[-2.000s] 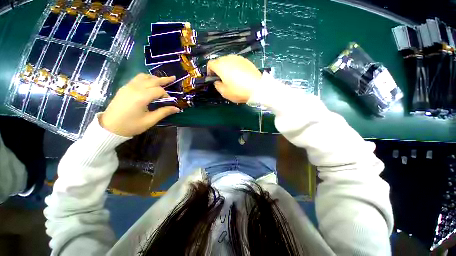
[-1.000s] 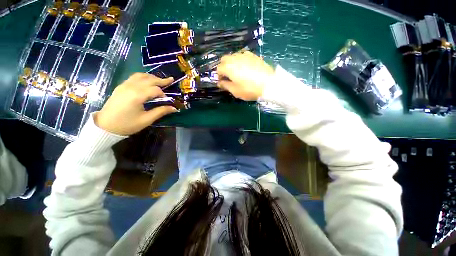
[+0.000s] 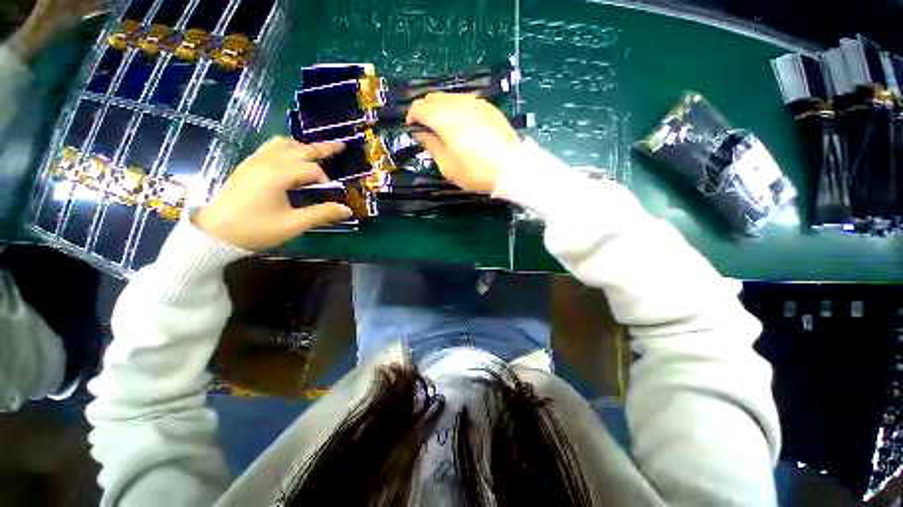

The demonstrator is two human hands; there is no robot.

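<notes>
A fanned pile of cabled display modules (image 3: pixel 333 104) lies on the green bench, dark screens to the left, amber tails in the middle, black cables (image 3: pixel 446 87) to the right. My left hand (image 3: pixel 265 198) is at the left end of the pile, its fingers and thumb around a screen (image 3: pixel 349 160). My right hand (image 3: pixel 465 142) is over the black cables just right of the amber tails (image 3: pixel 378 156), fingers bent down with a black cable at the fingertips. My fingers partly hide the lower modules.
A clear tray of screens with amber tails (image 3: pixel 124 183) lies at the left. A flat clear tray sheet (image 3: pixel 574 99) lies beyond my right hand. A shiny bag (image 3: pixel 708 158) and finished bundles (image 3: pixel 837 139) lie at the right. Another person's hand (image 3: pixel 50 20) is at the top left.
My right hand has shifted slightly left since a second ago, while my left hand stays at the screens. The screen at my left fingers lies at a different angle. Another person's hand has appeared at the top left.
</notes>
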